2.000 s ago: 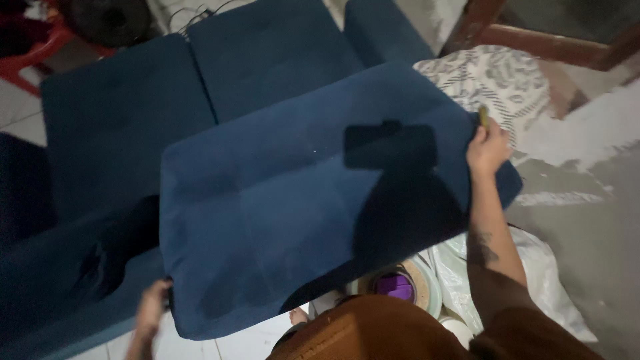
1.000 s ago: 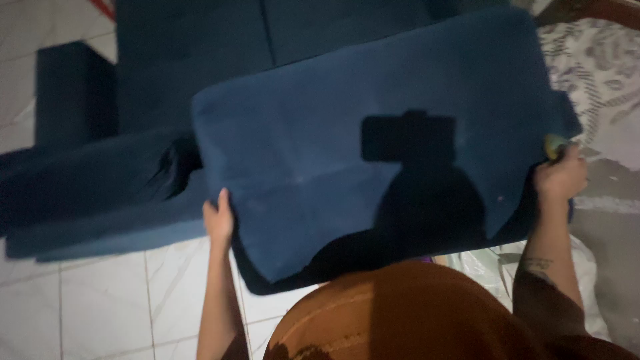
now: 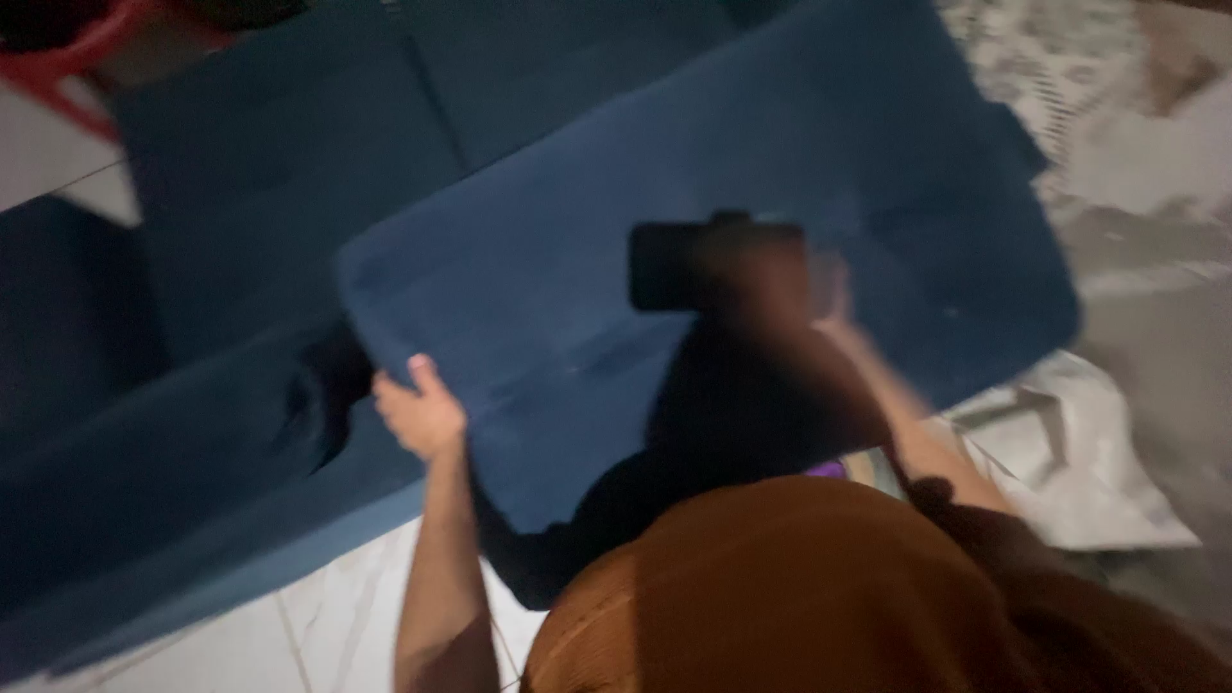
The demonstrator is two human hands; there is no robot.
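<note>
A large dark blue fabric cushion (image 3: 539,289) lies tilted across the middle of the head view, close to my body, with a dark shadow over its centre. My left hand (image 3: 421,409) grips the cushion's left edge, thumb on top. Over the cushion's face, right of centre, is my right hand (image 3: 789,274), strongly blurred; whether it touches the fabric or holds anything cannot be made out. Behind the cushion stands a blue sofa (image 3: 279,144), its long arm (image 3: 173,433) running along the left.
A red plastic chair (image 3: 67,58) is at the top left. Patterned white cloth (image 3: 1049,67) lies at the top right, and a whitish plastic bag (image 3: 1078,452) on the floor at the right. White tiles (image 3: 327,606) show at the lower left.
My right hand has left the cushion's right edge and moved inward over its face. My left hand remains at the left edge. The small yellowish thing seen at my right hand earlier cannot be made out now.
</note>
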